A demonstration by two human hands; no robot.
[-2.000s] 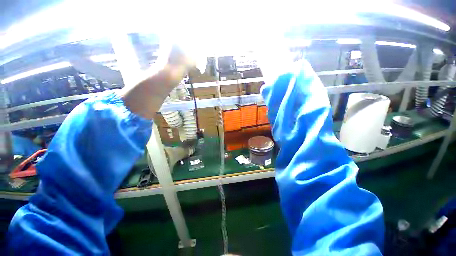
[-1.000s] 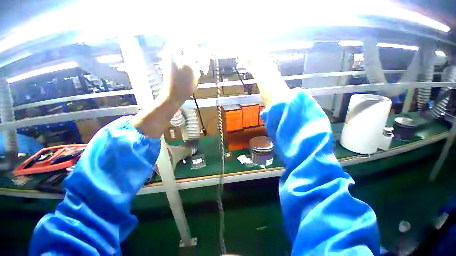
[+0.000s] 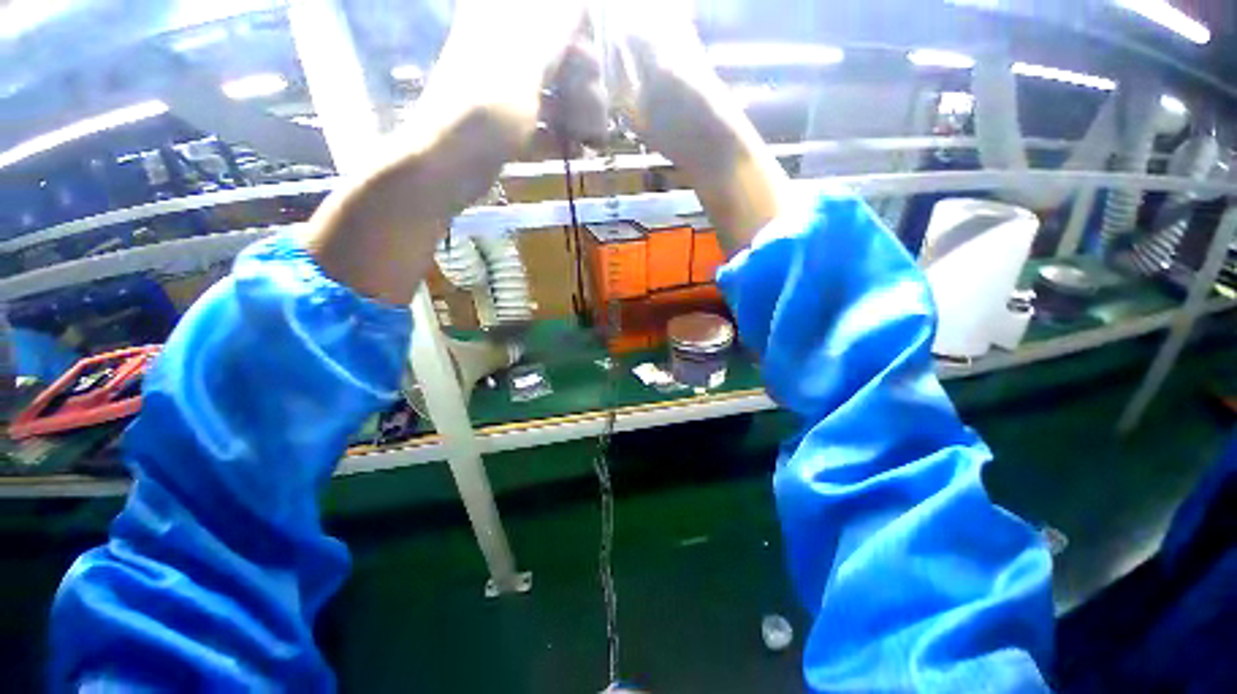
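Observation:
My left hand (image 3: pixel 543 88) and my right hand (image 3: pixel 662 84) are raised close together at the top centre, partly washed out by glare. My left fingers are closed on a thin dark cord (image 3: pixel 573 224), whose end hangs below them. My right fingertips are beside the cord and a pale hanging strand; glare hides what they touch. The pale twisted strand, chain-like lower down (image 3: pixel 606 542), hangs from between the hands, past the bench edge, to the bottom of the picture.
Behind is a green-topped bench (image 3: pixel 570 373) with orange boxes (image 3: pixel 651 258), a round tin (image 3: pixel 700 349), a white cylinder (image 3: pixel 974 278) and a red-orange frame (image 3: pixel 88 393). A ribbed duct (image 3: pixel 495 282) stands left of centre. A white post (image 3: pixel 468 475) slants down front left. Dark clothing shows lower right.
My hands have come closer together and out of the strongest glare. The dark cord's hanging end shows more clearly. The bench scene has shifted upward in the picture.

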